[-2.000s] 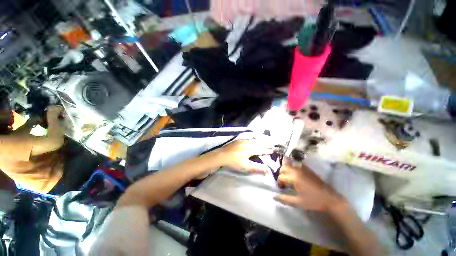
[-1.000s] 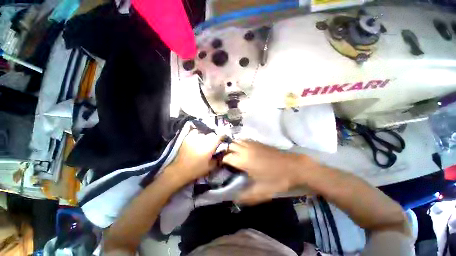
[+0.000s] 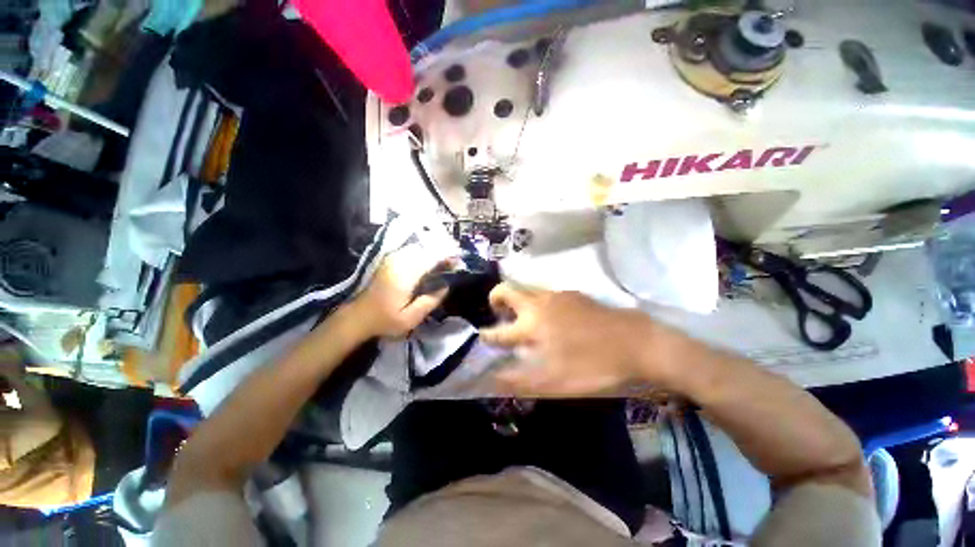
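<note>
A white garment piece with black stripes [image 3: 280, 333] bunches left of the needle and runs under my left forearm. A black fabric part [image 3: 470, 295] lies between my hands, just in front of the presser foot [image 3: 486, 233]. My left hand [image 3: 393, 294] holds the garment piece beside the foot, fingertips on its edge. My right hand [image 3: 572, 340] pinches the black fabric's right edge between thumb and fingers. The sewing machine [image 3: 599, 118] with red HIKARI lettering stands over the work. The needle tip is too small to make out.
Black-handled scissors [image 3: 818, 299] and a rounded white piece [image 3: 663, 251] lie under the machine arm. A pink holder [image 3: 358, 48] rises above the needle end. Black cloth [image 3: 278, 160] and striped panels [image 3: 158, 203] are piled left. Striped pieces [image 3: 711, 481] hang below right.
The view has swung right and closer to the machine since the first frame. Since one second ago, my hands have moved apart, and the black fabric between them now shows flatter in front of the foot.
</note>
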